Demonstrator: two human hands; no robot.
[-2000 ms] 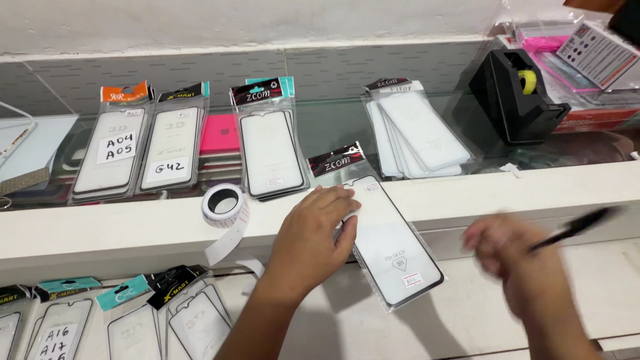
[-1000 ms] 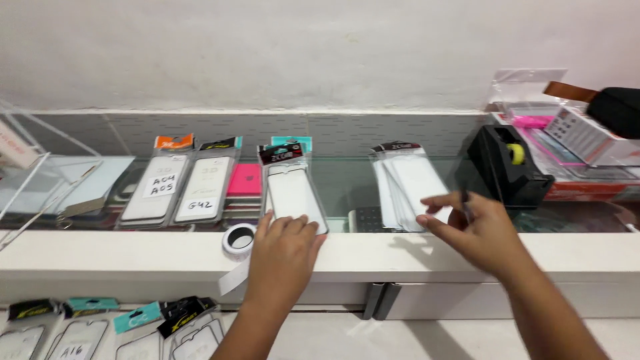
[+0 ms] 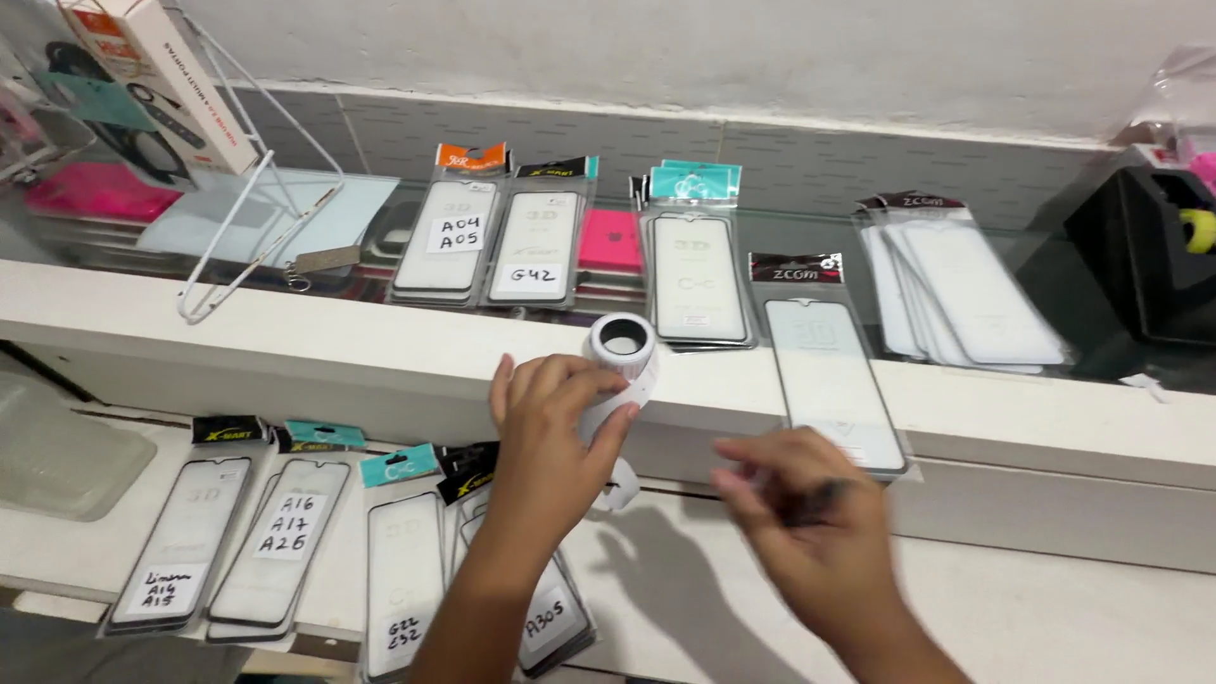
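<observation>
My left hand (image 3: 556,446) has its fingertips on the white strip of a label roll (image 3: 622,344), which sits at the ledge edge. Over the lower counter hangs my right hand (image 3: 817,532), blurred, with a dark pen (image 3: 819,502) held in it. Between the hands and the wall, a packaged screen protector (image 3: 836,380) with a black header overhangs the ledge. Left of it lies a stack with a teal header (image 3: 695,275). Farther left are packs with orange (image 3: 446,233) and black headers (image 3: 535,242), both bearing handwritten labels.
Several more packs (image 3: 275,541) lie on the lower counter at left. A fanned stack of protectors (image 3: 969,285) rests on the glass by a black tape dispenser (image 3: 1149,247). A white wire stand (image 3: 228,218) and a clear plastic tray (image 3: 66,456) are at the left.
The left hand has moved from the protector stack to the label roll's strip. A single black-header pack now lies right of the teal-header stack. The right hand has left the fanned stack.
</observation>
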